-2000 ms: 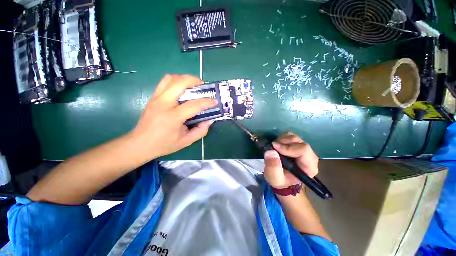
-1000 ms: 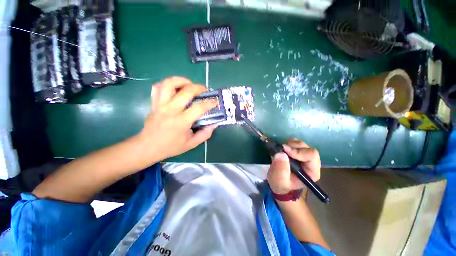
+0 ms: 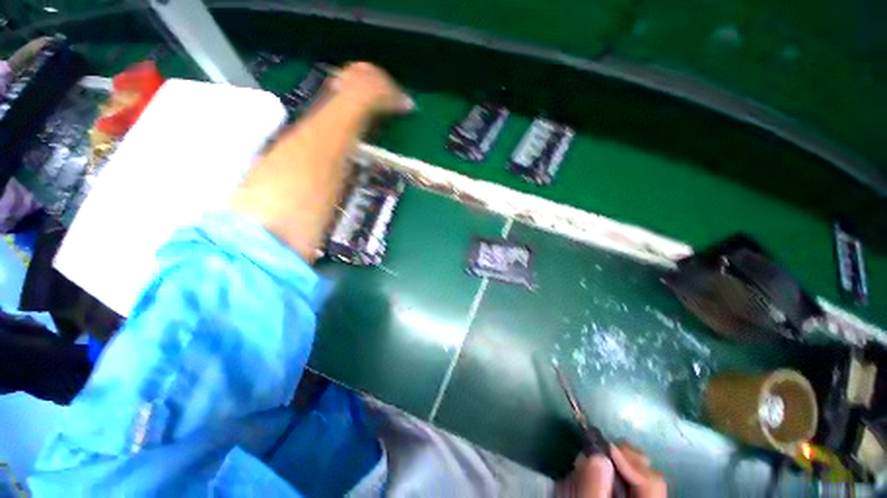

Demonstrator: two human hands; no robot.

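My left hand [image 3: 368,89] is blurred and reaches over the rail to the conveyor belt, close to a dark unit [image 3: 309,88]; whether it holds anything cannot be told. My right hand [image 3: 622,474], cut by the bottom edge, holds the soldering iron [image 3: 576,404] with its tip pointing up-left above the bench. A flat black battery [image 3: 502,261] with white print lies on the bench near the white line. Stacked board assemblies [image 3: 365,226] lie left of it, partly behind my left forearm. No board lies in front of the iron's tip.
Units [image 3: 542,151] lie on the green belt behind the pale rail [image 3: 584,226]. White slivers [image 3: 618,352] are scattered right of centre, near the cardboard tube [image 3: 754,404] and black fan [image 3: 739,292]. A large white tray [image 3: 170,190] is at left; another person's hand shows at the far left edge.
My left hand has left the bench centre and reached up-left to the belt. The board it held is gone from there. The iron is now away from any board. The view has turned left.
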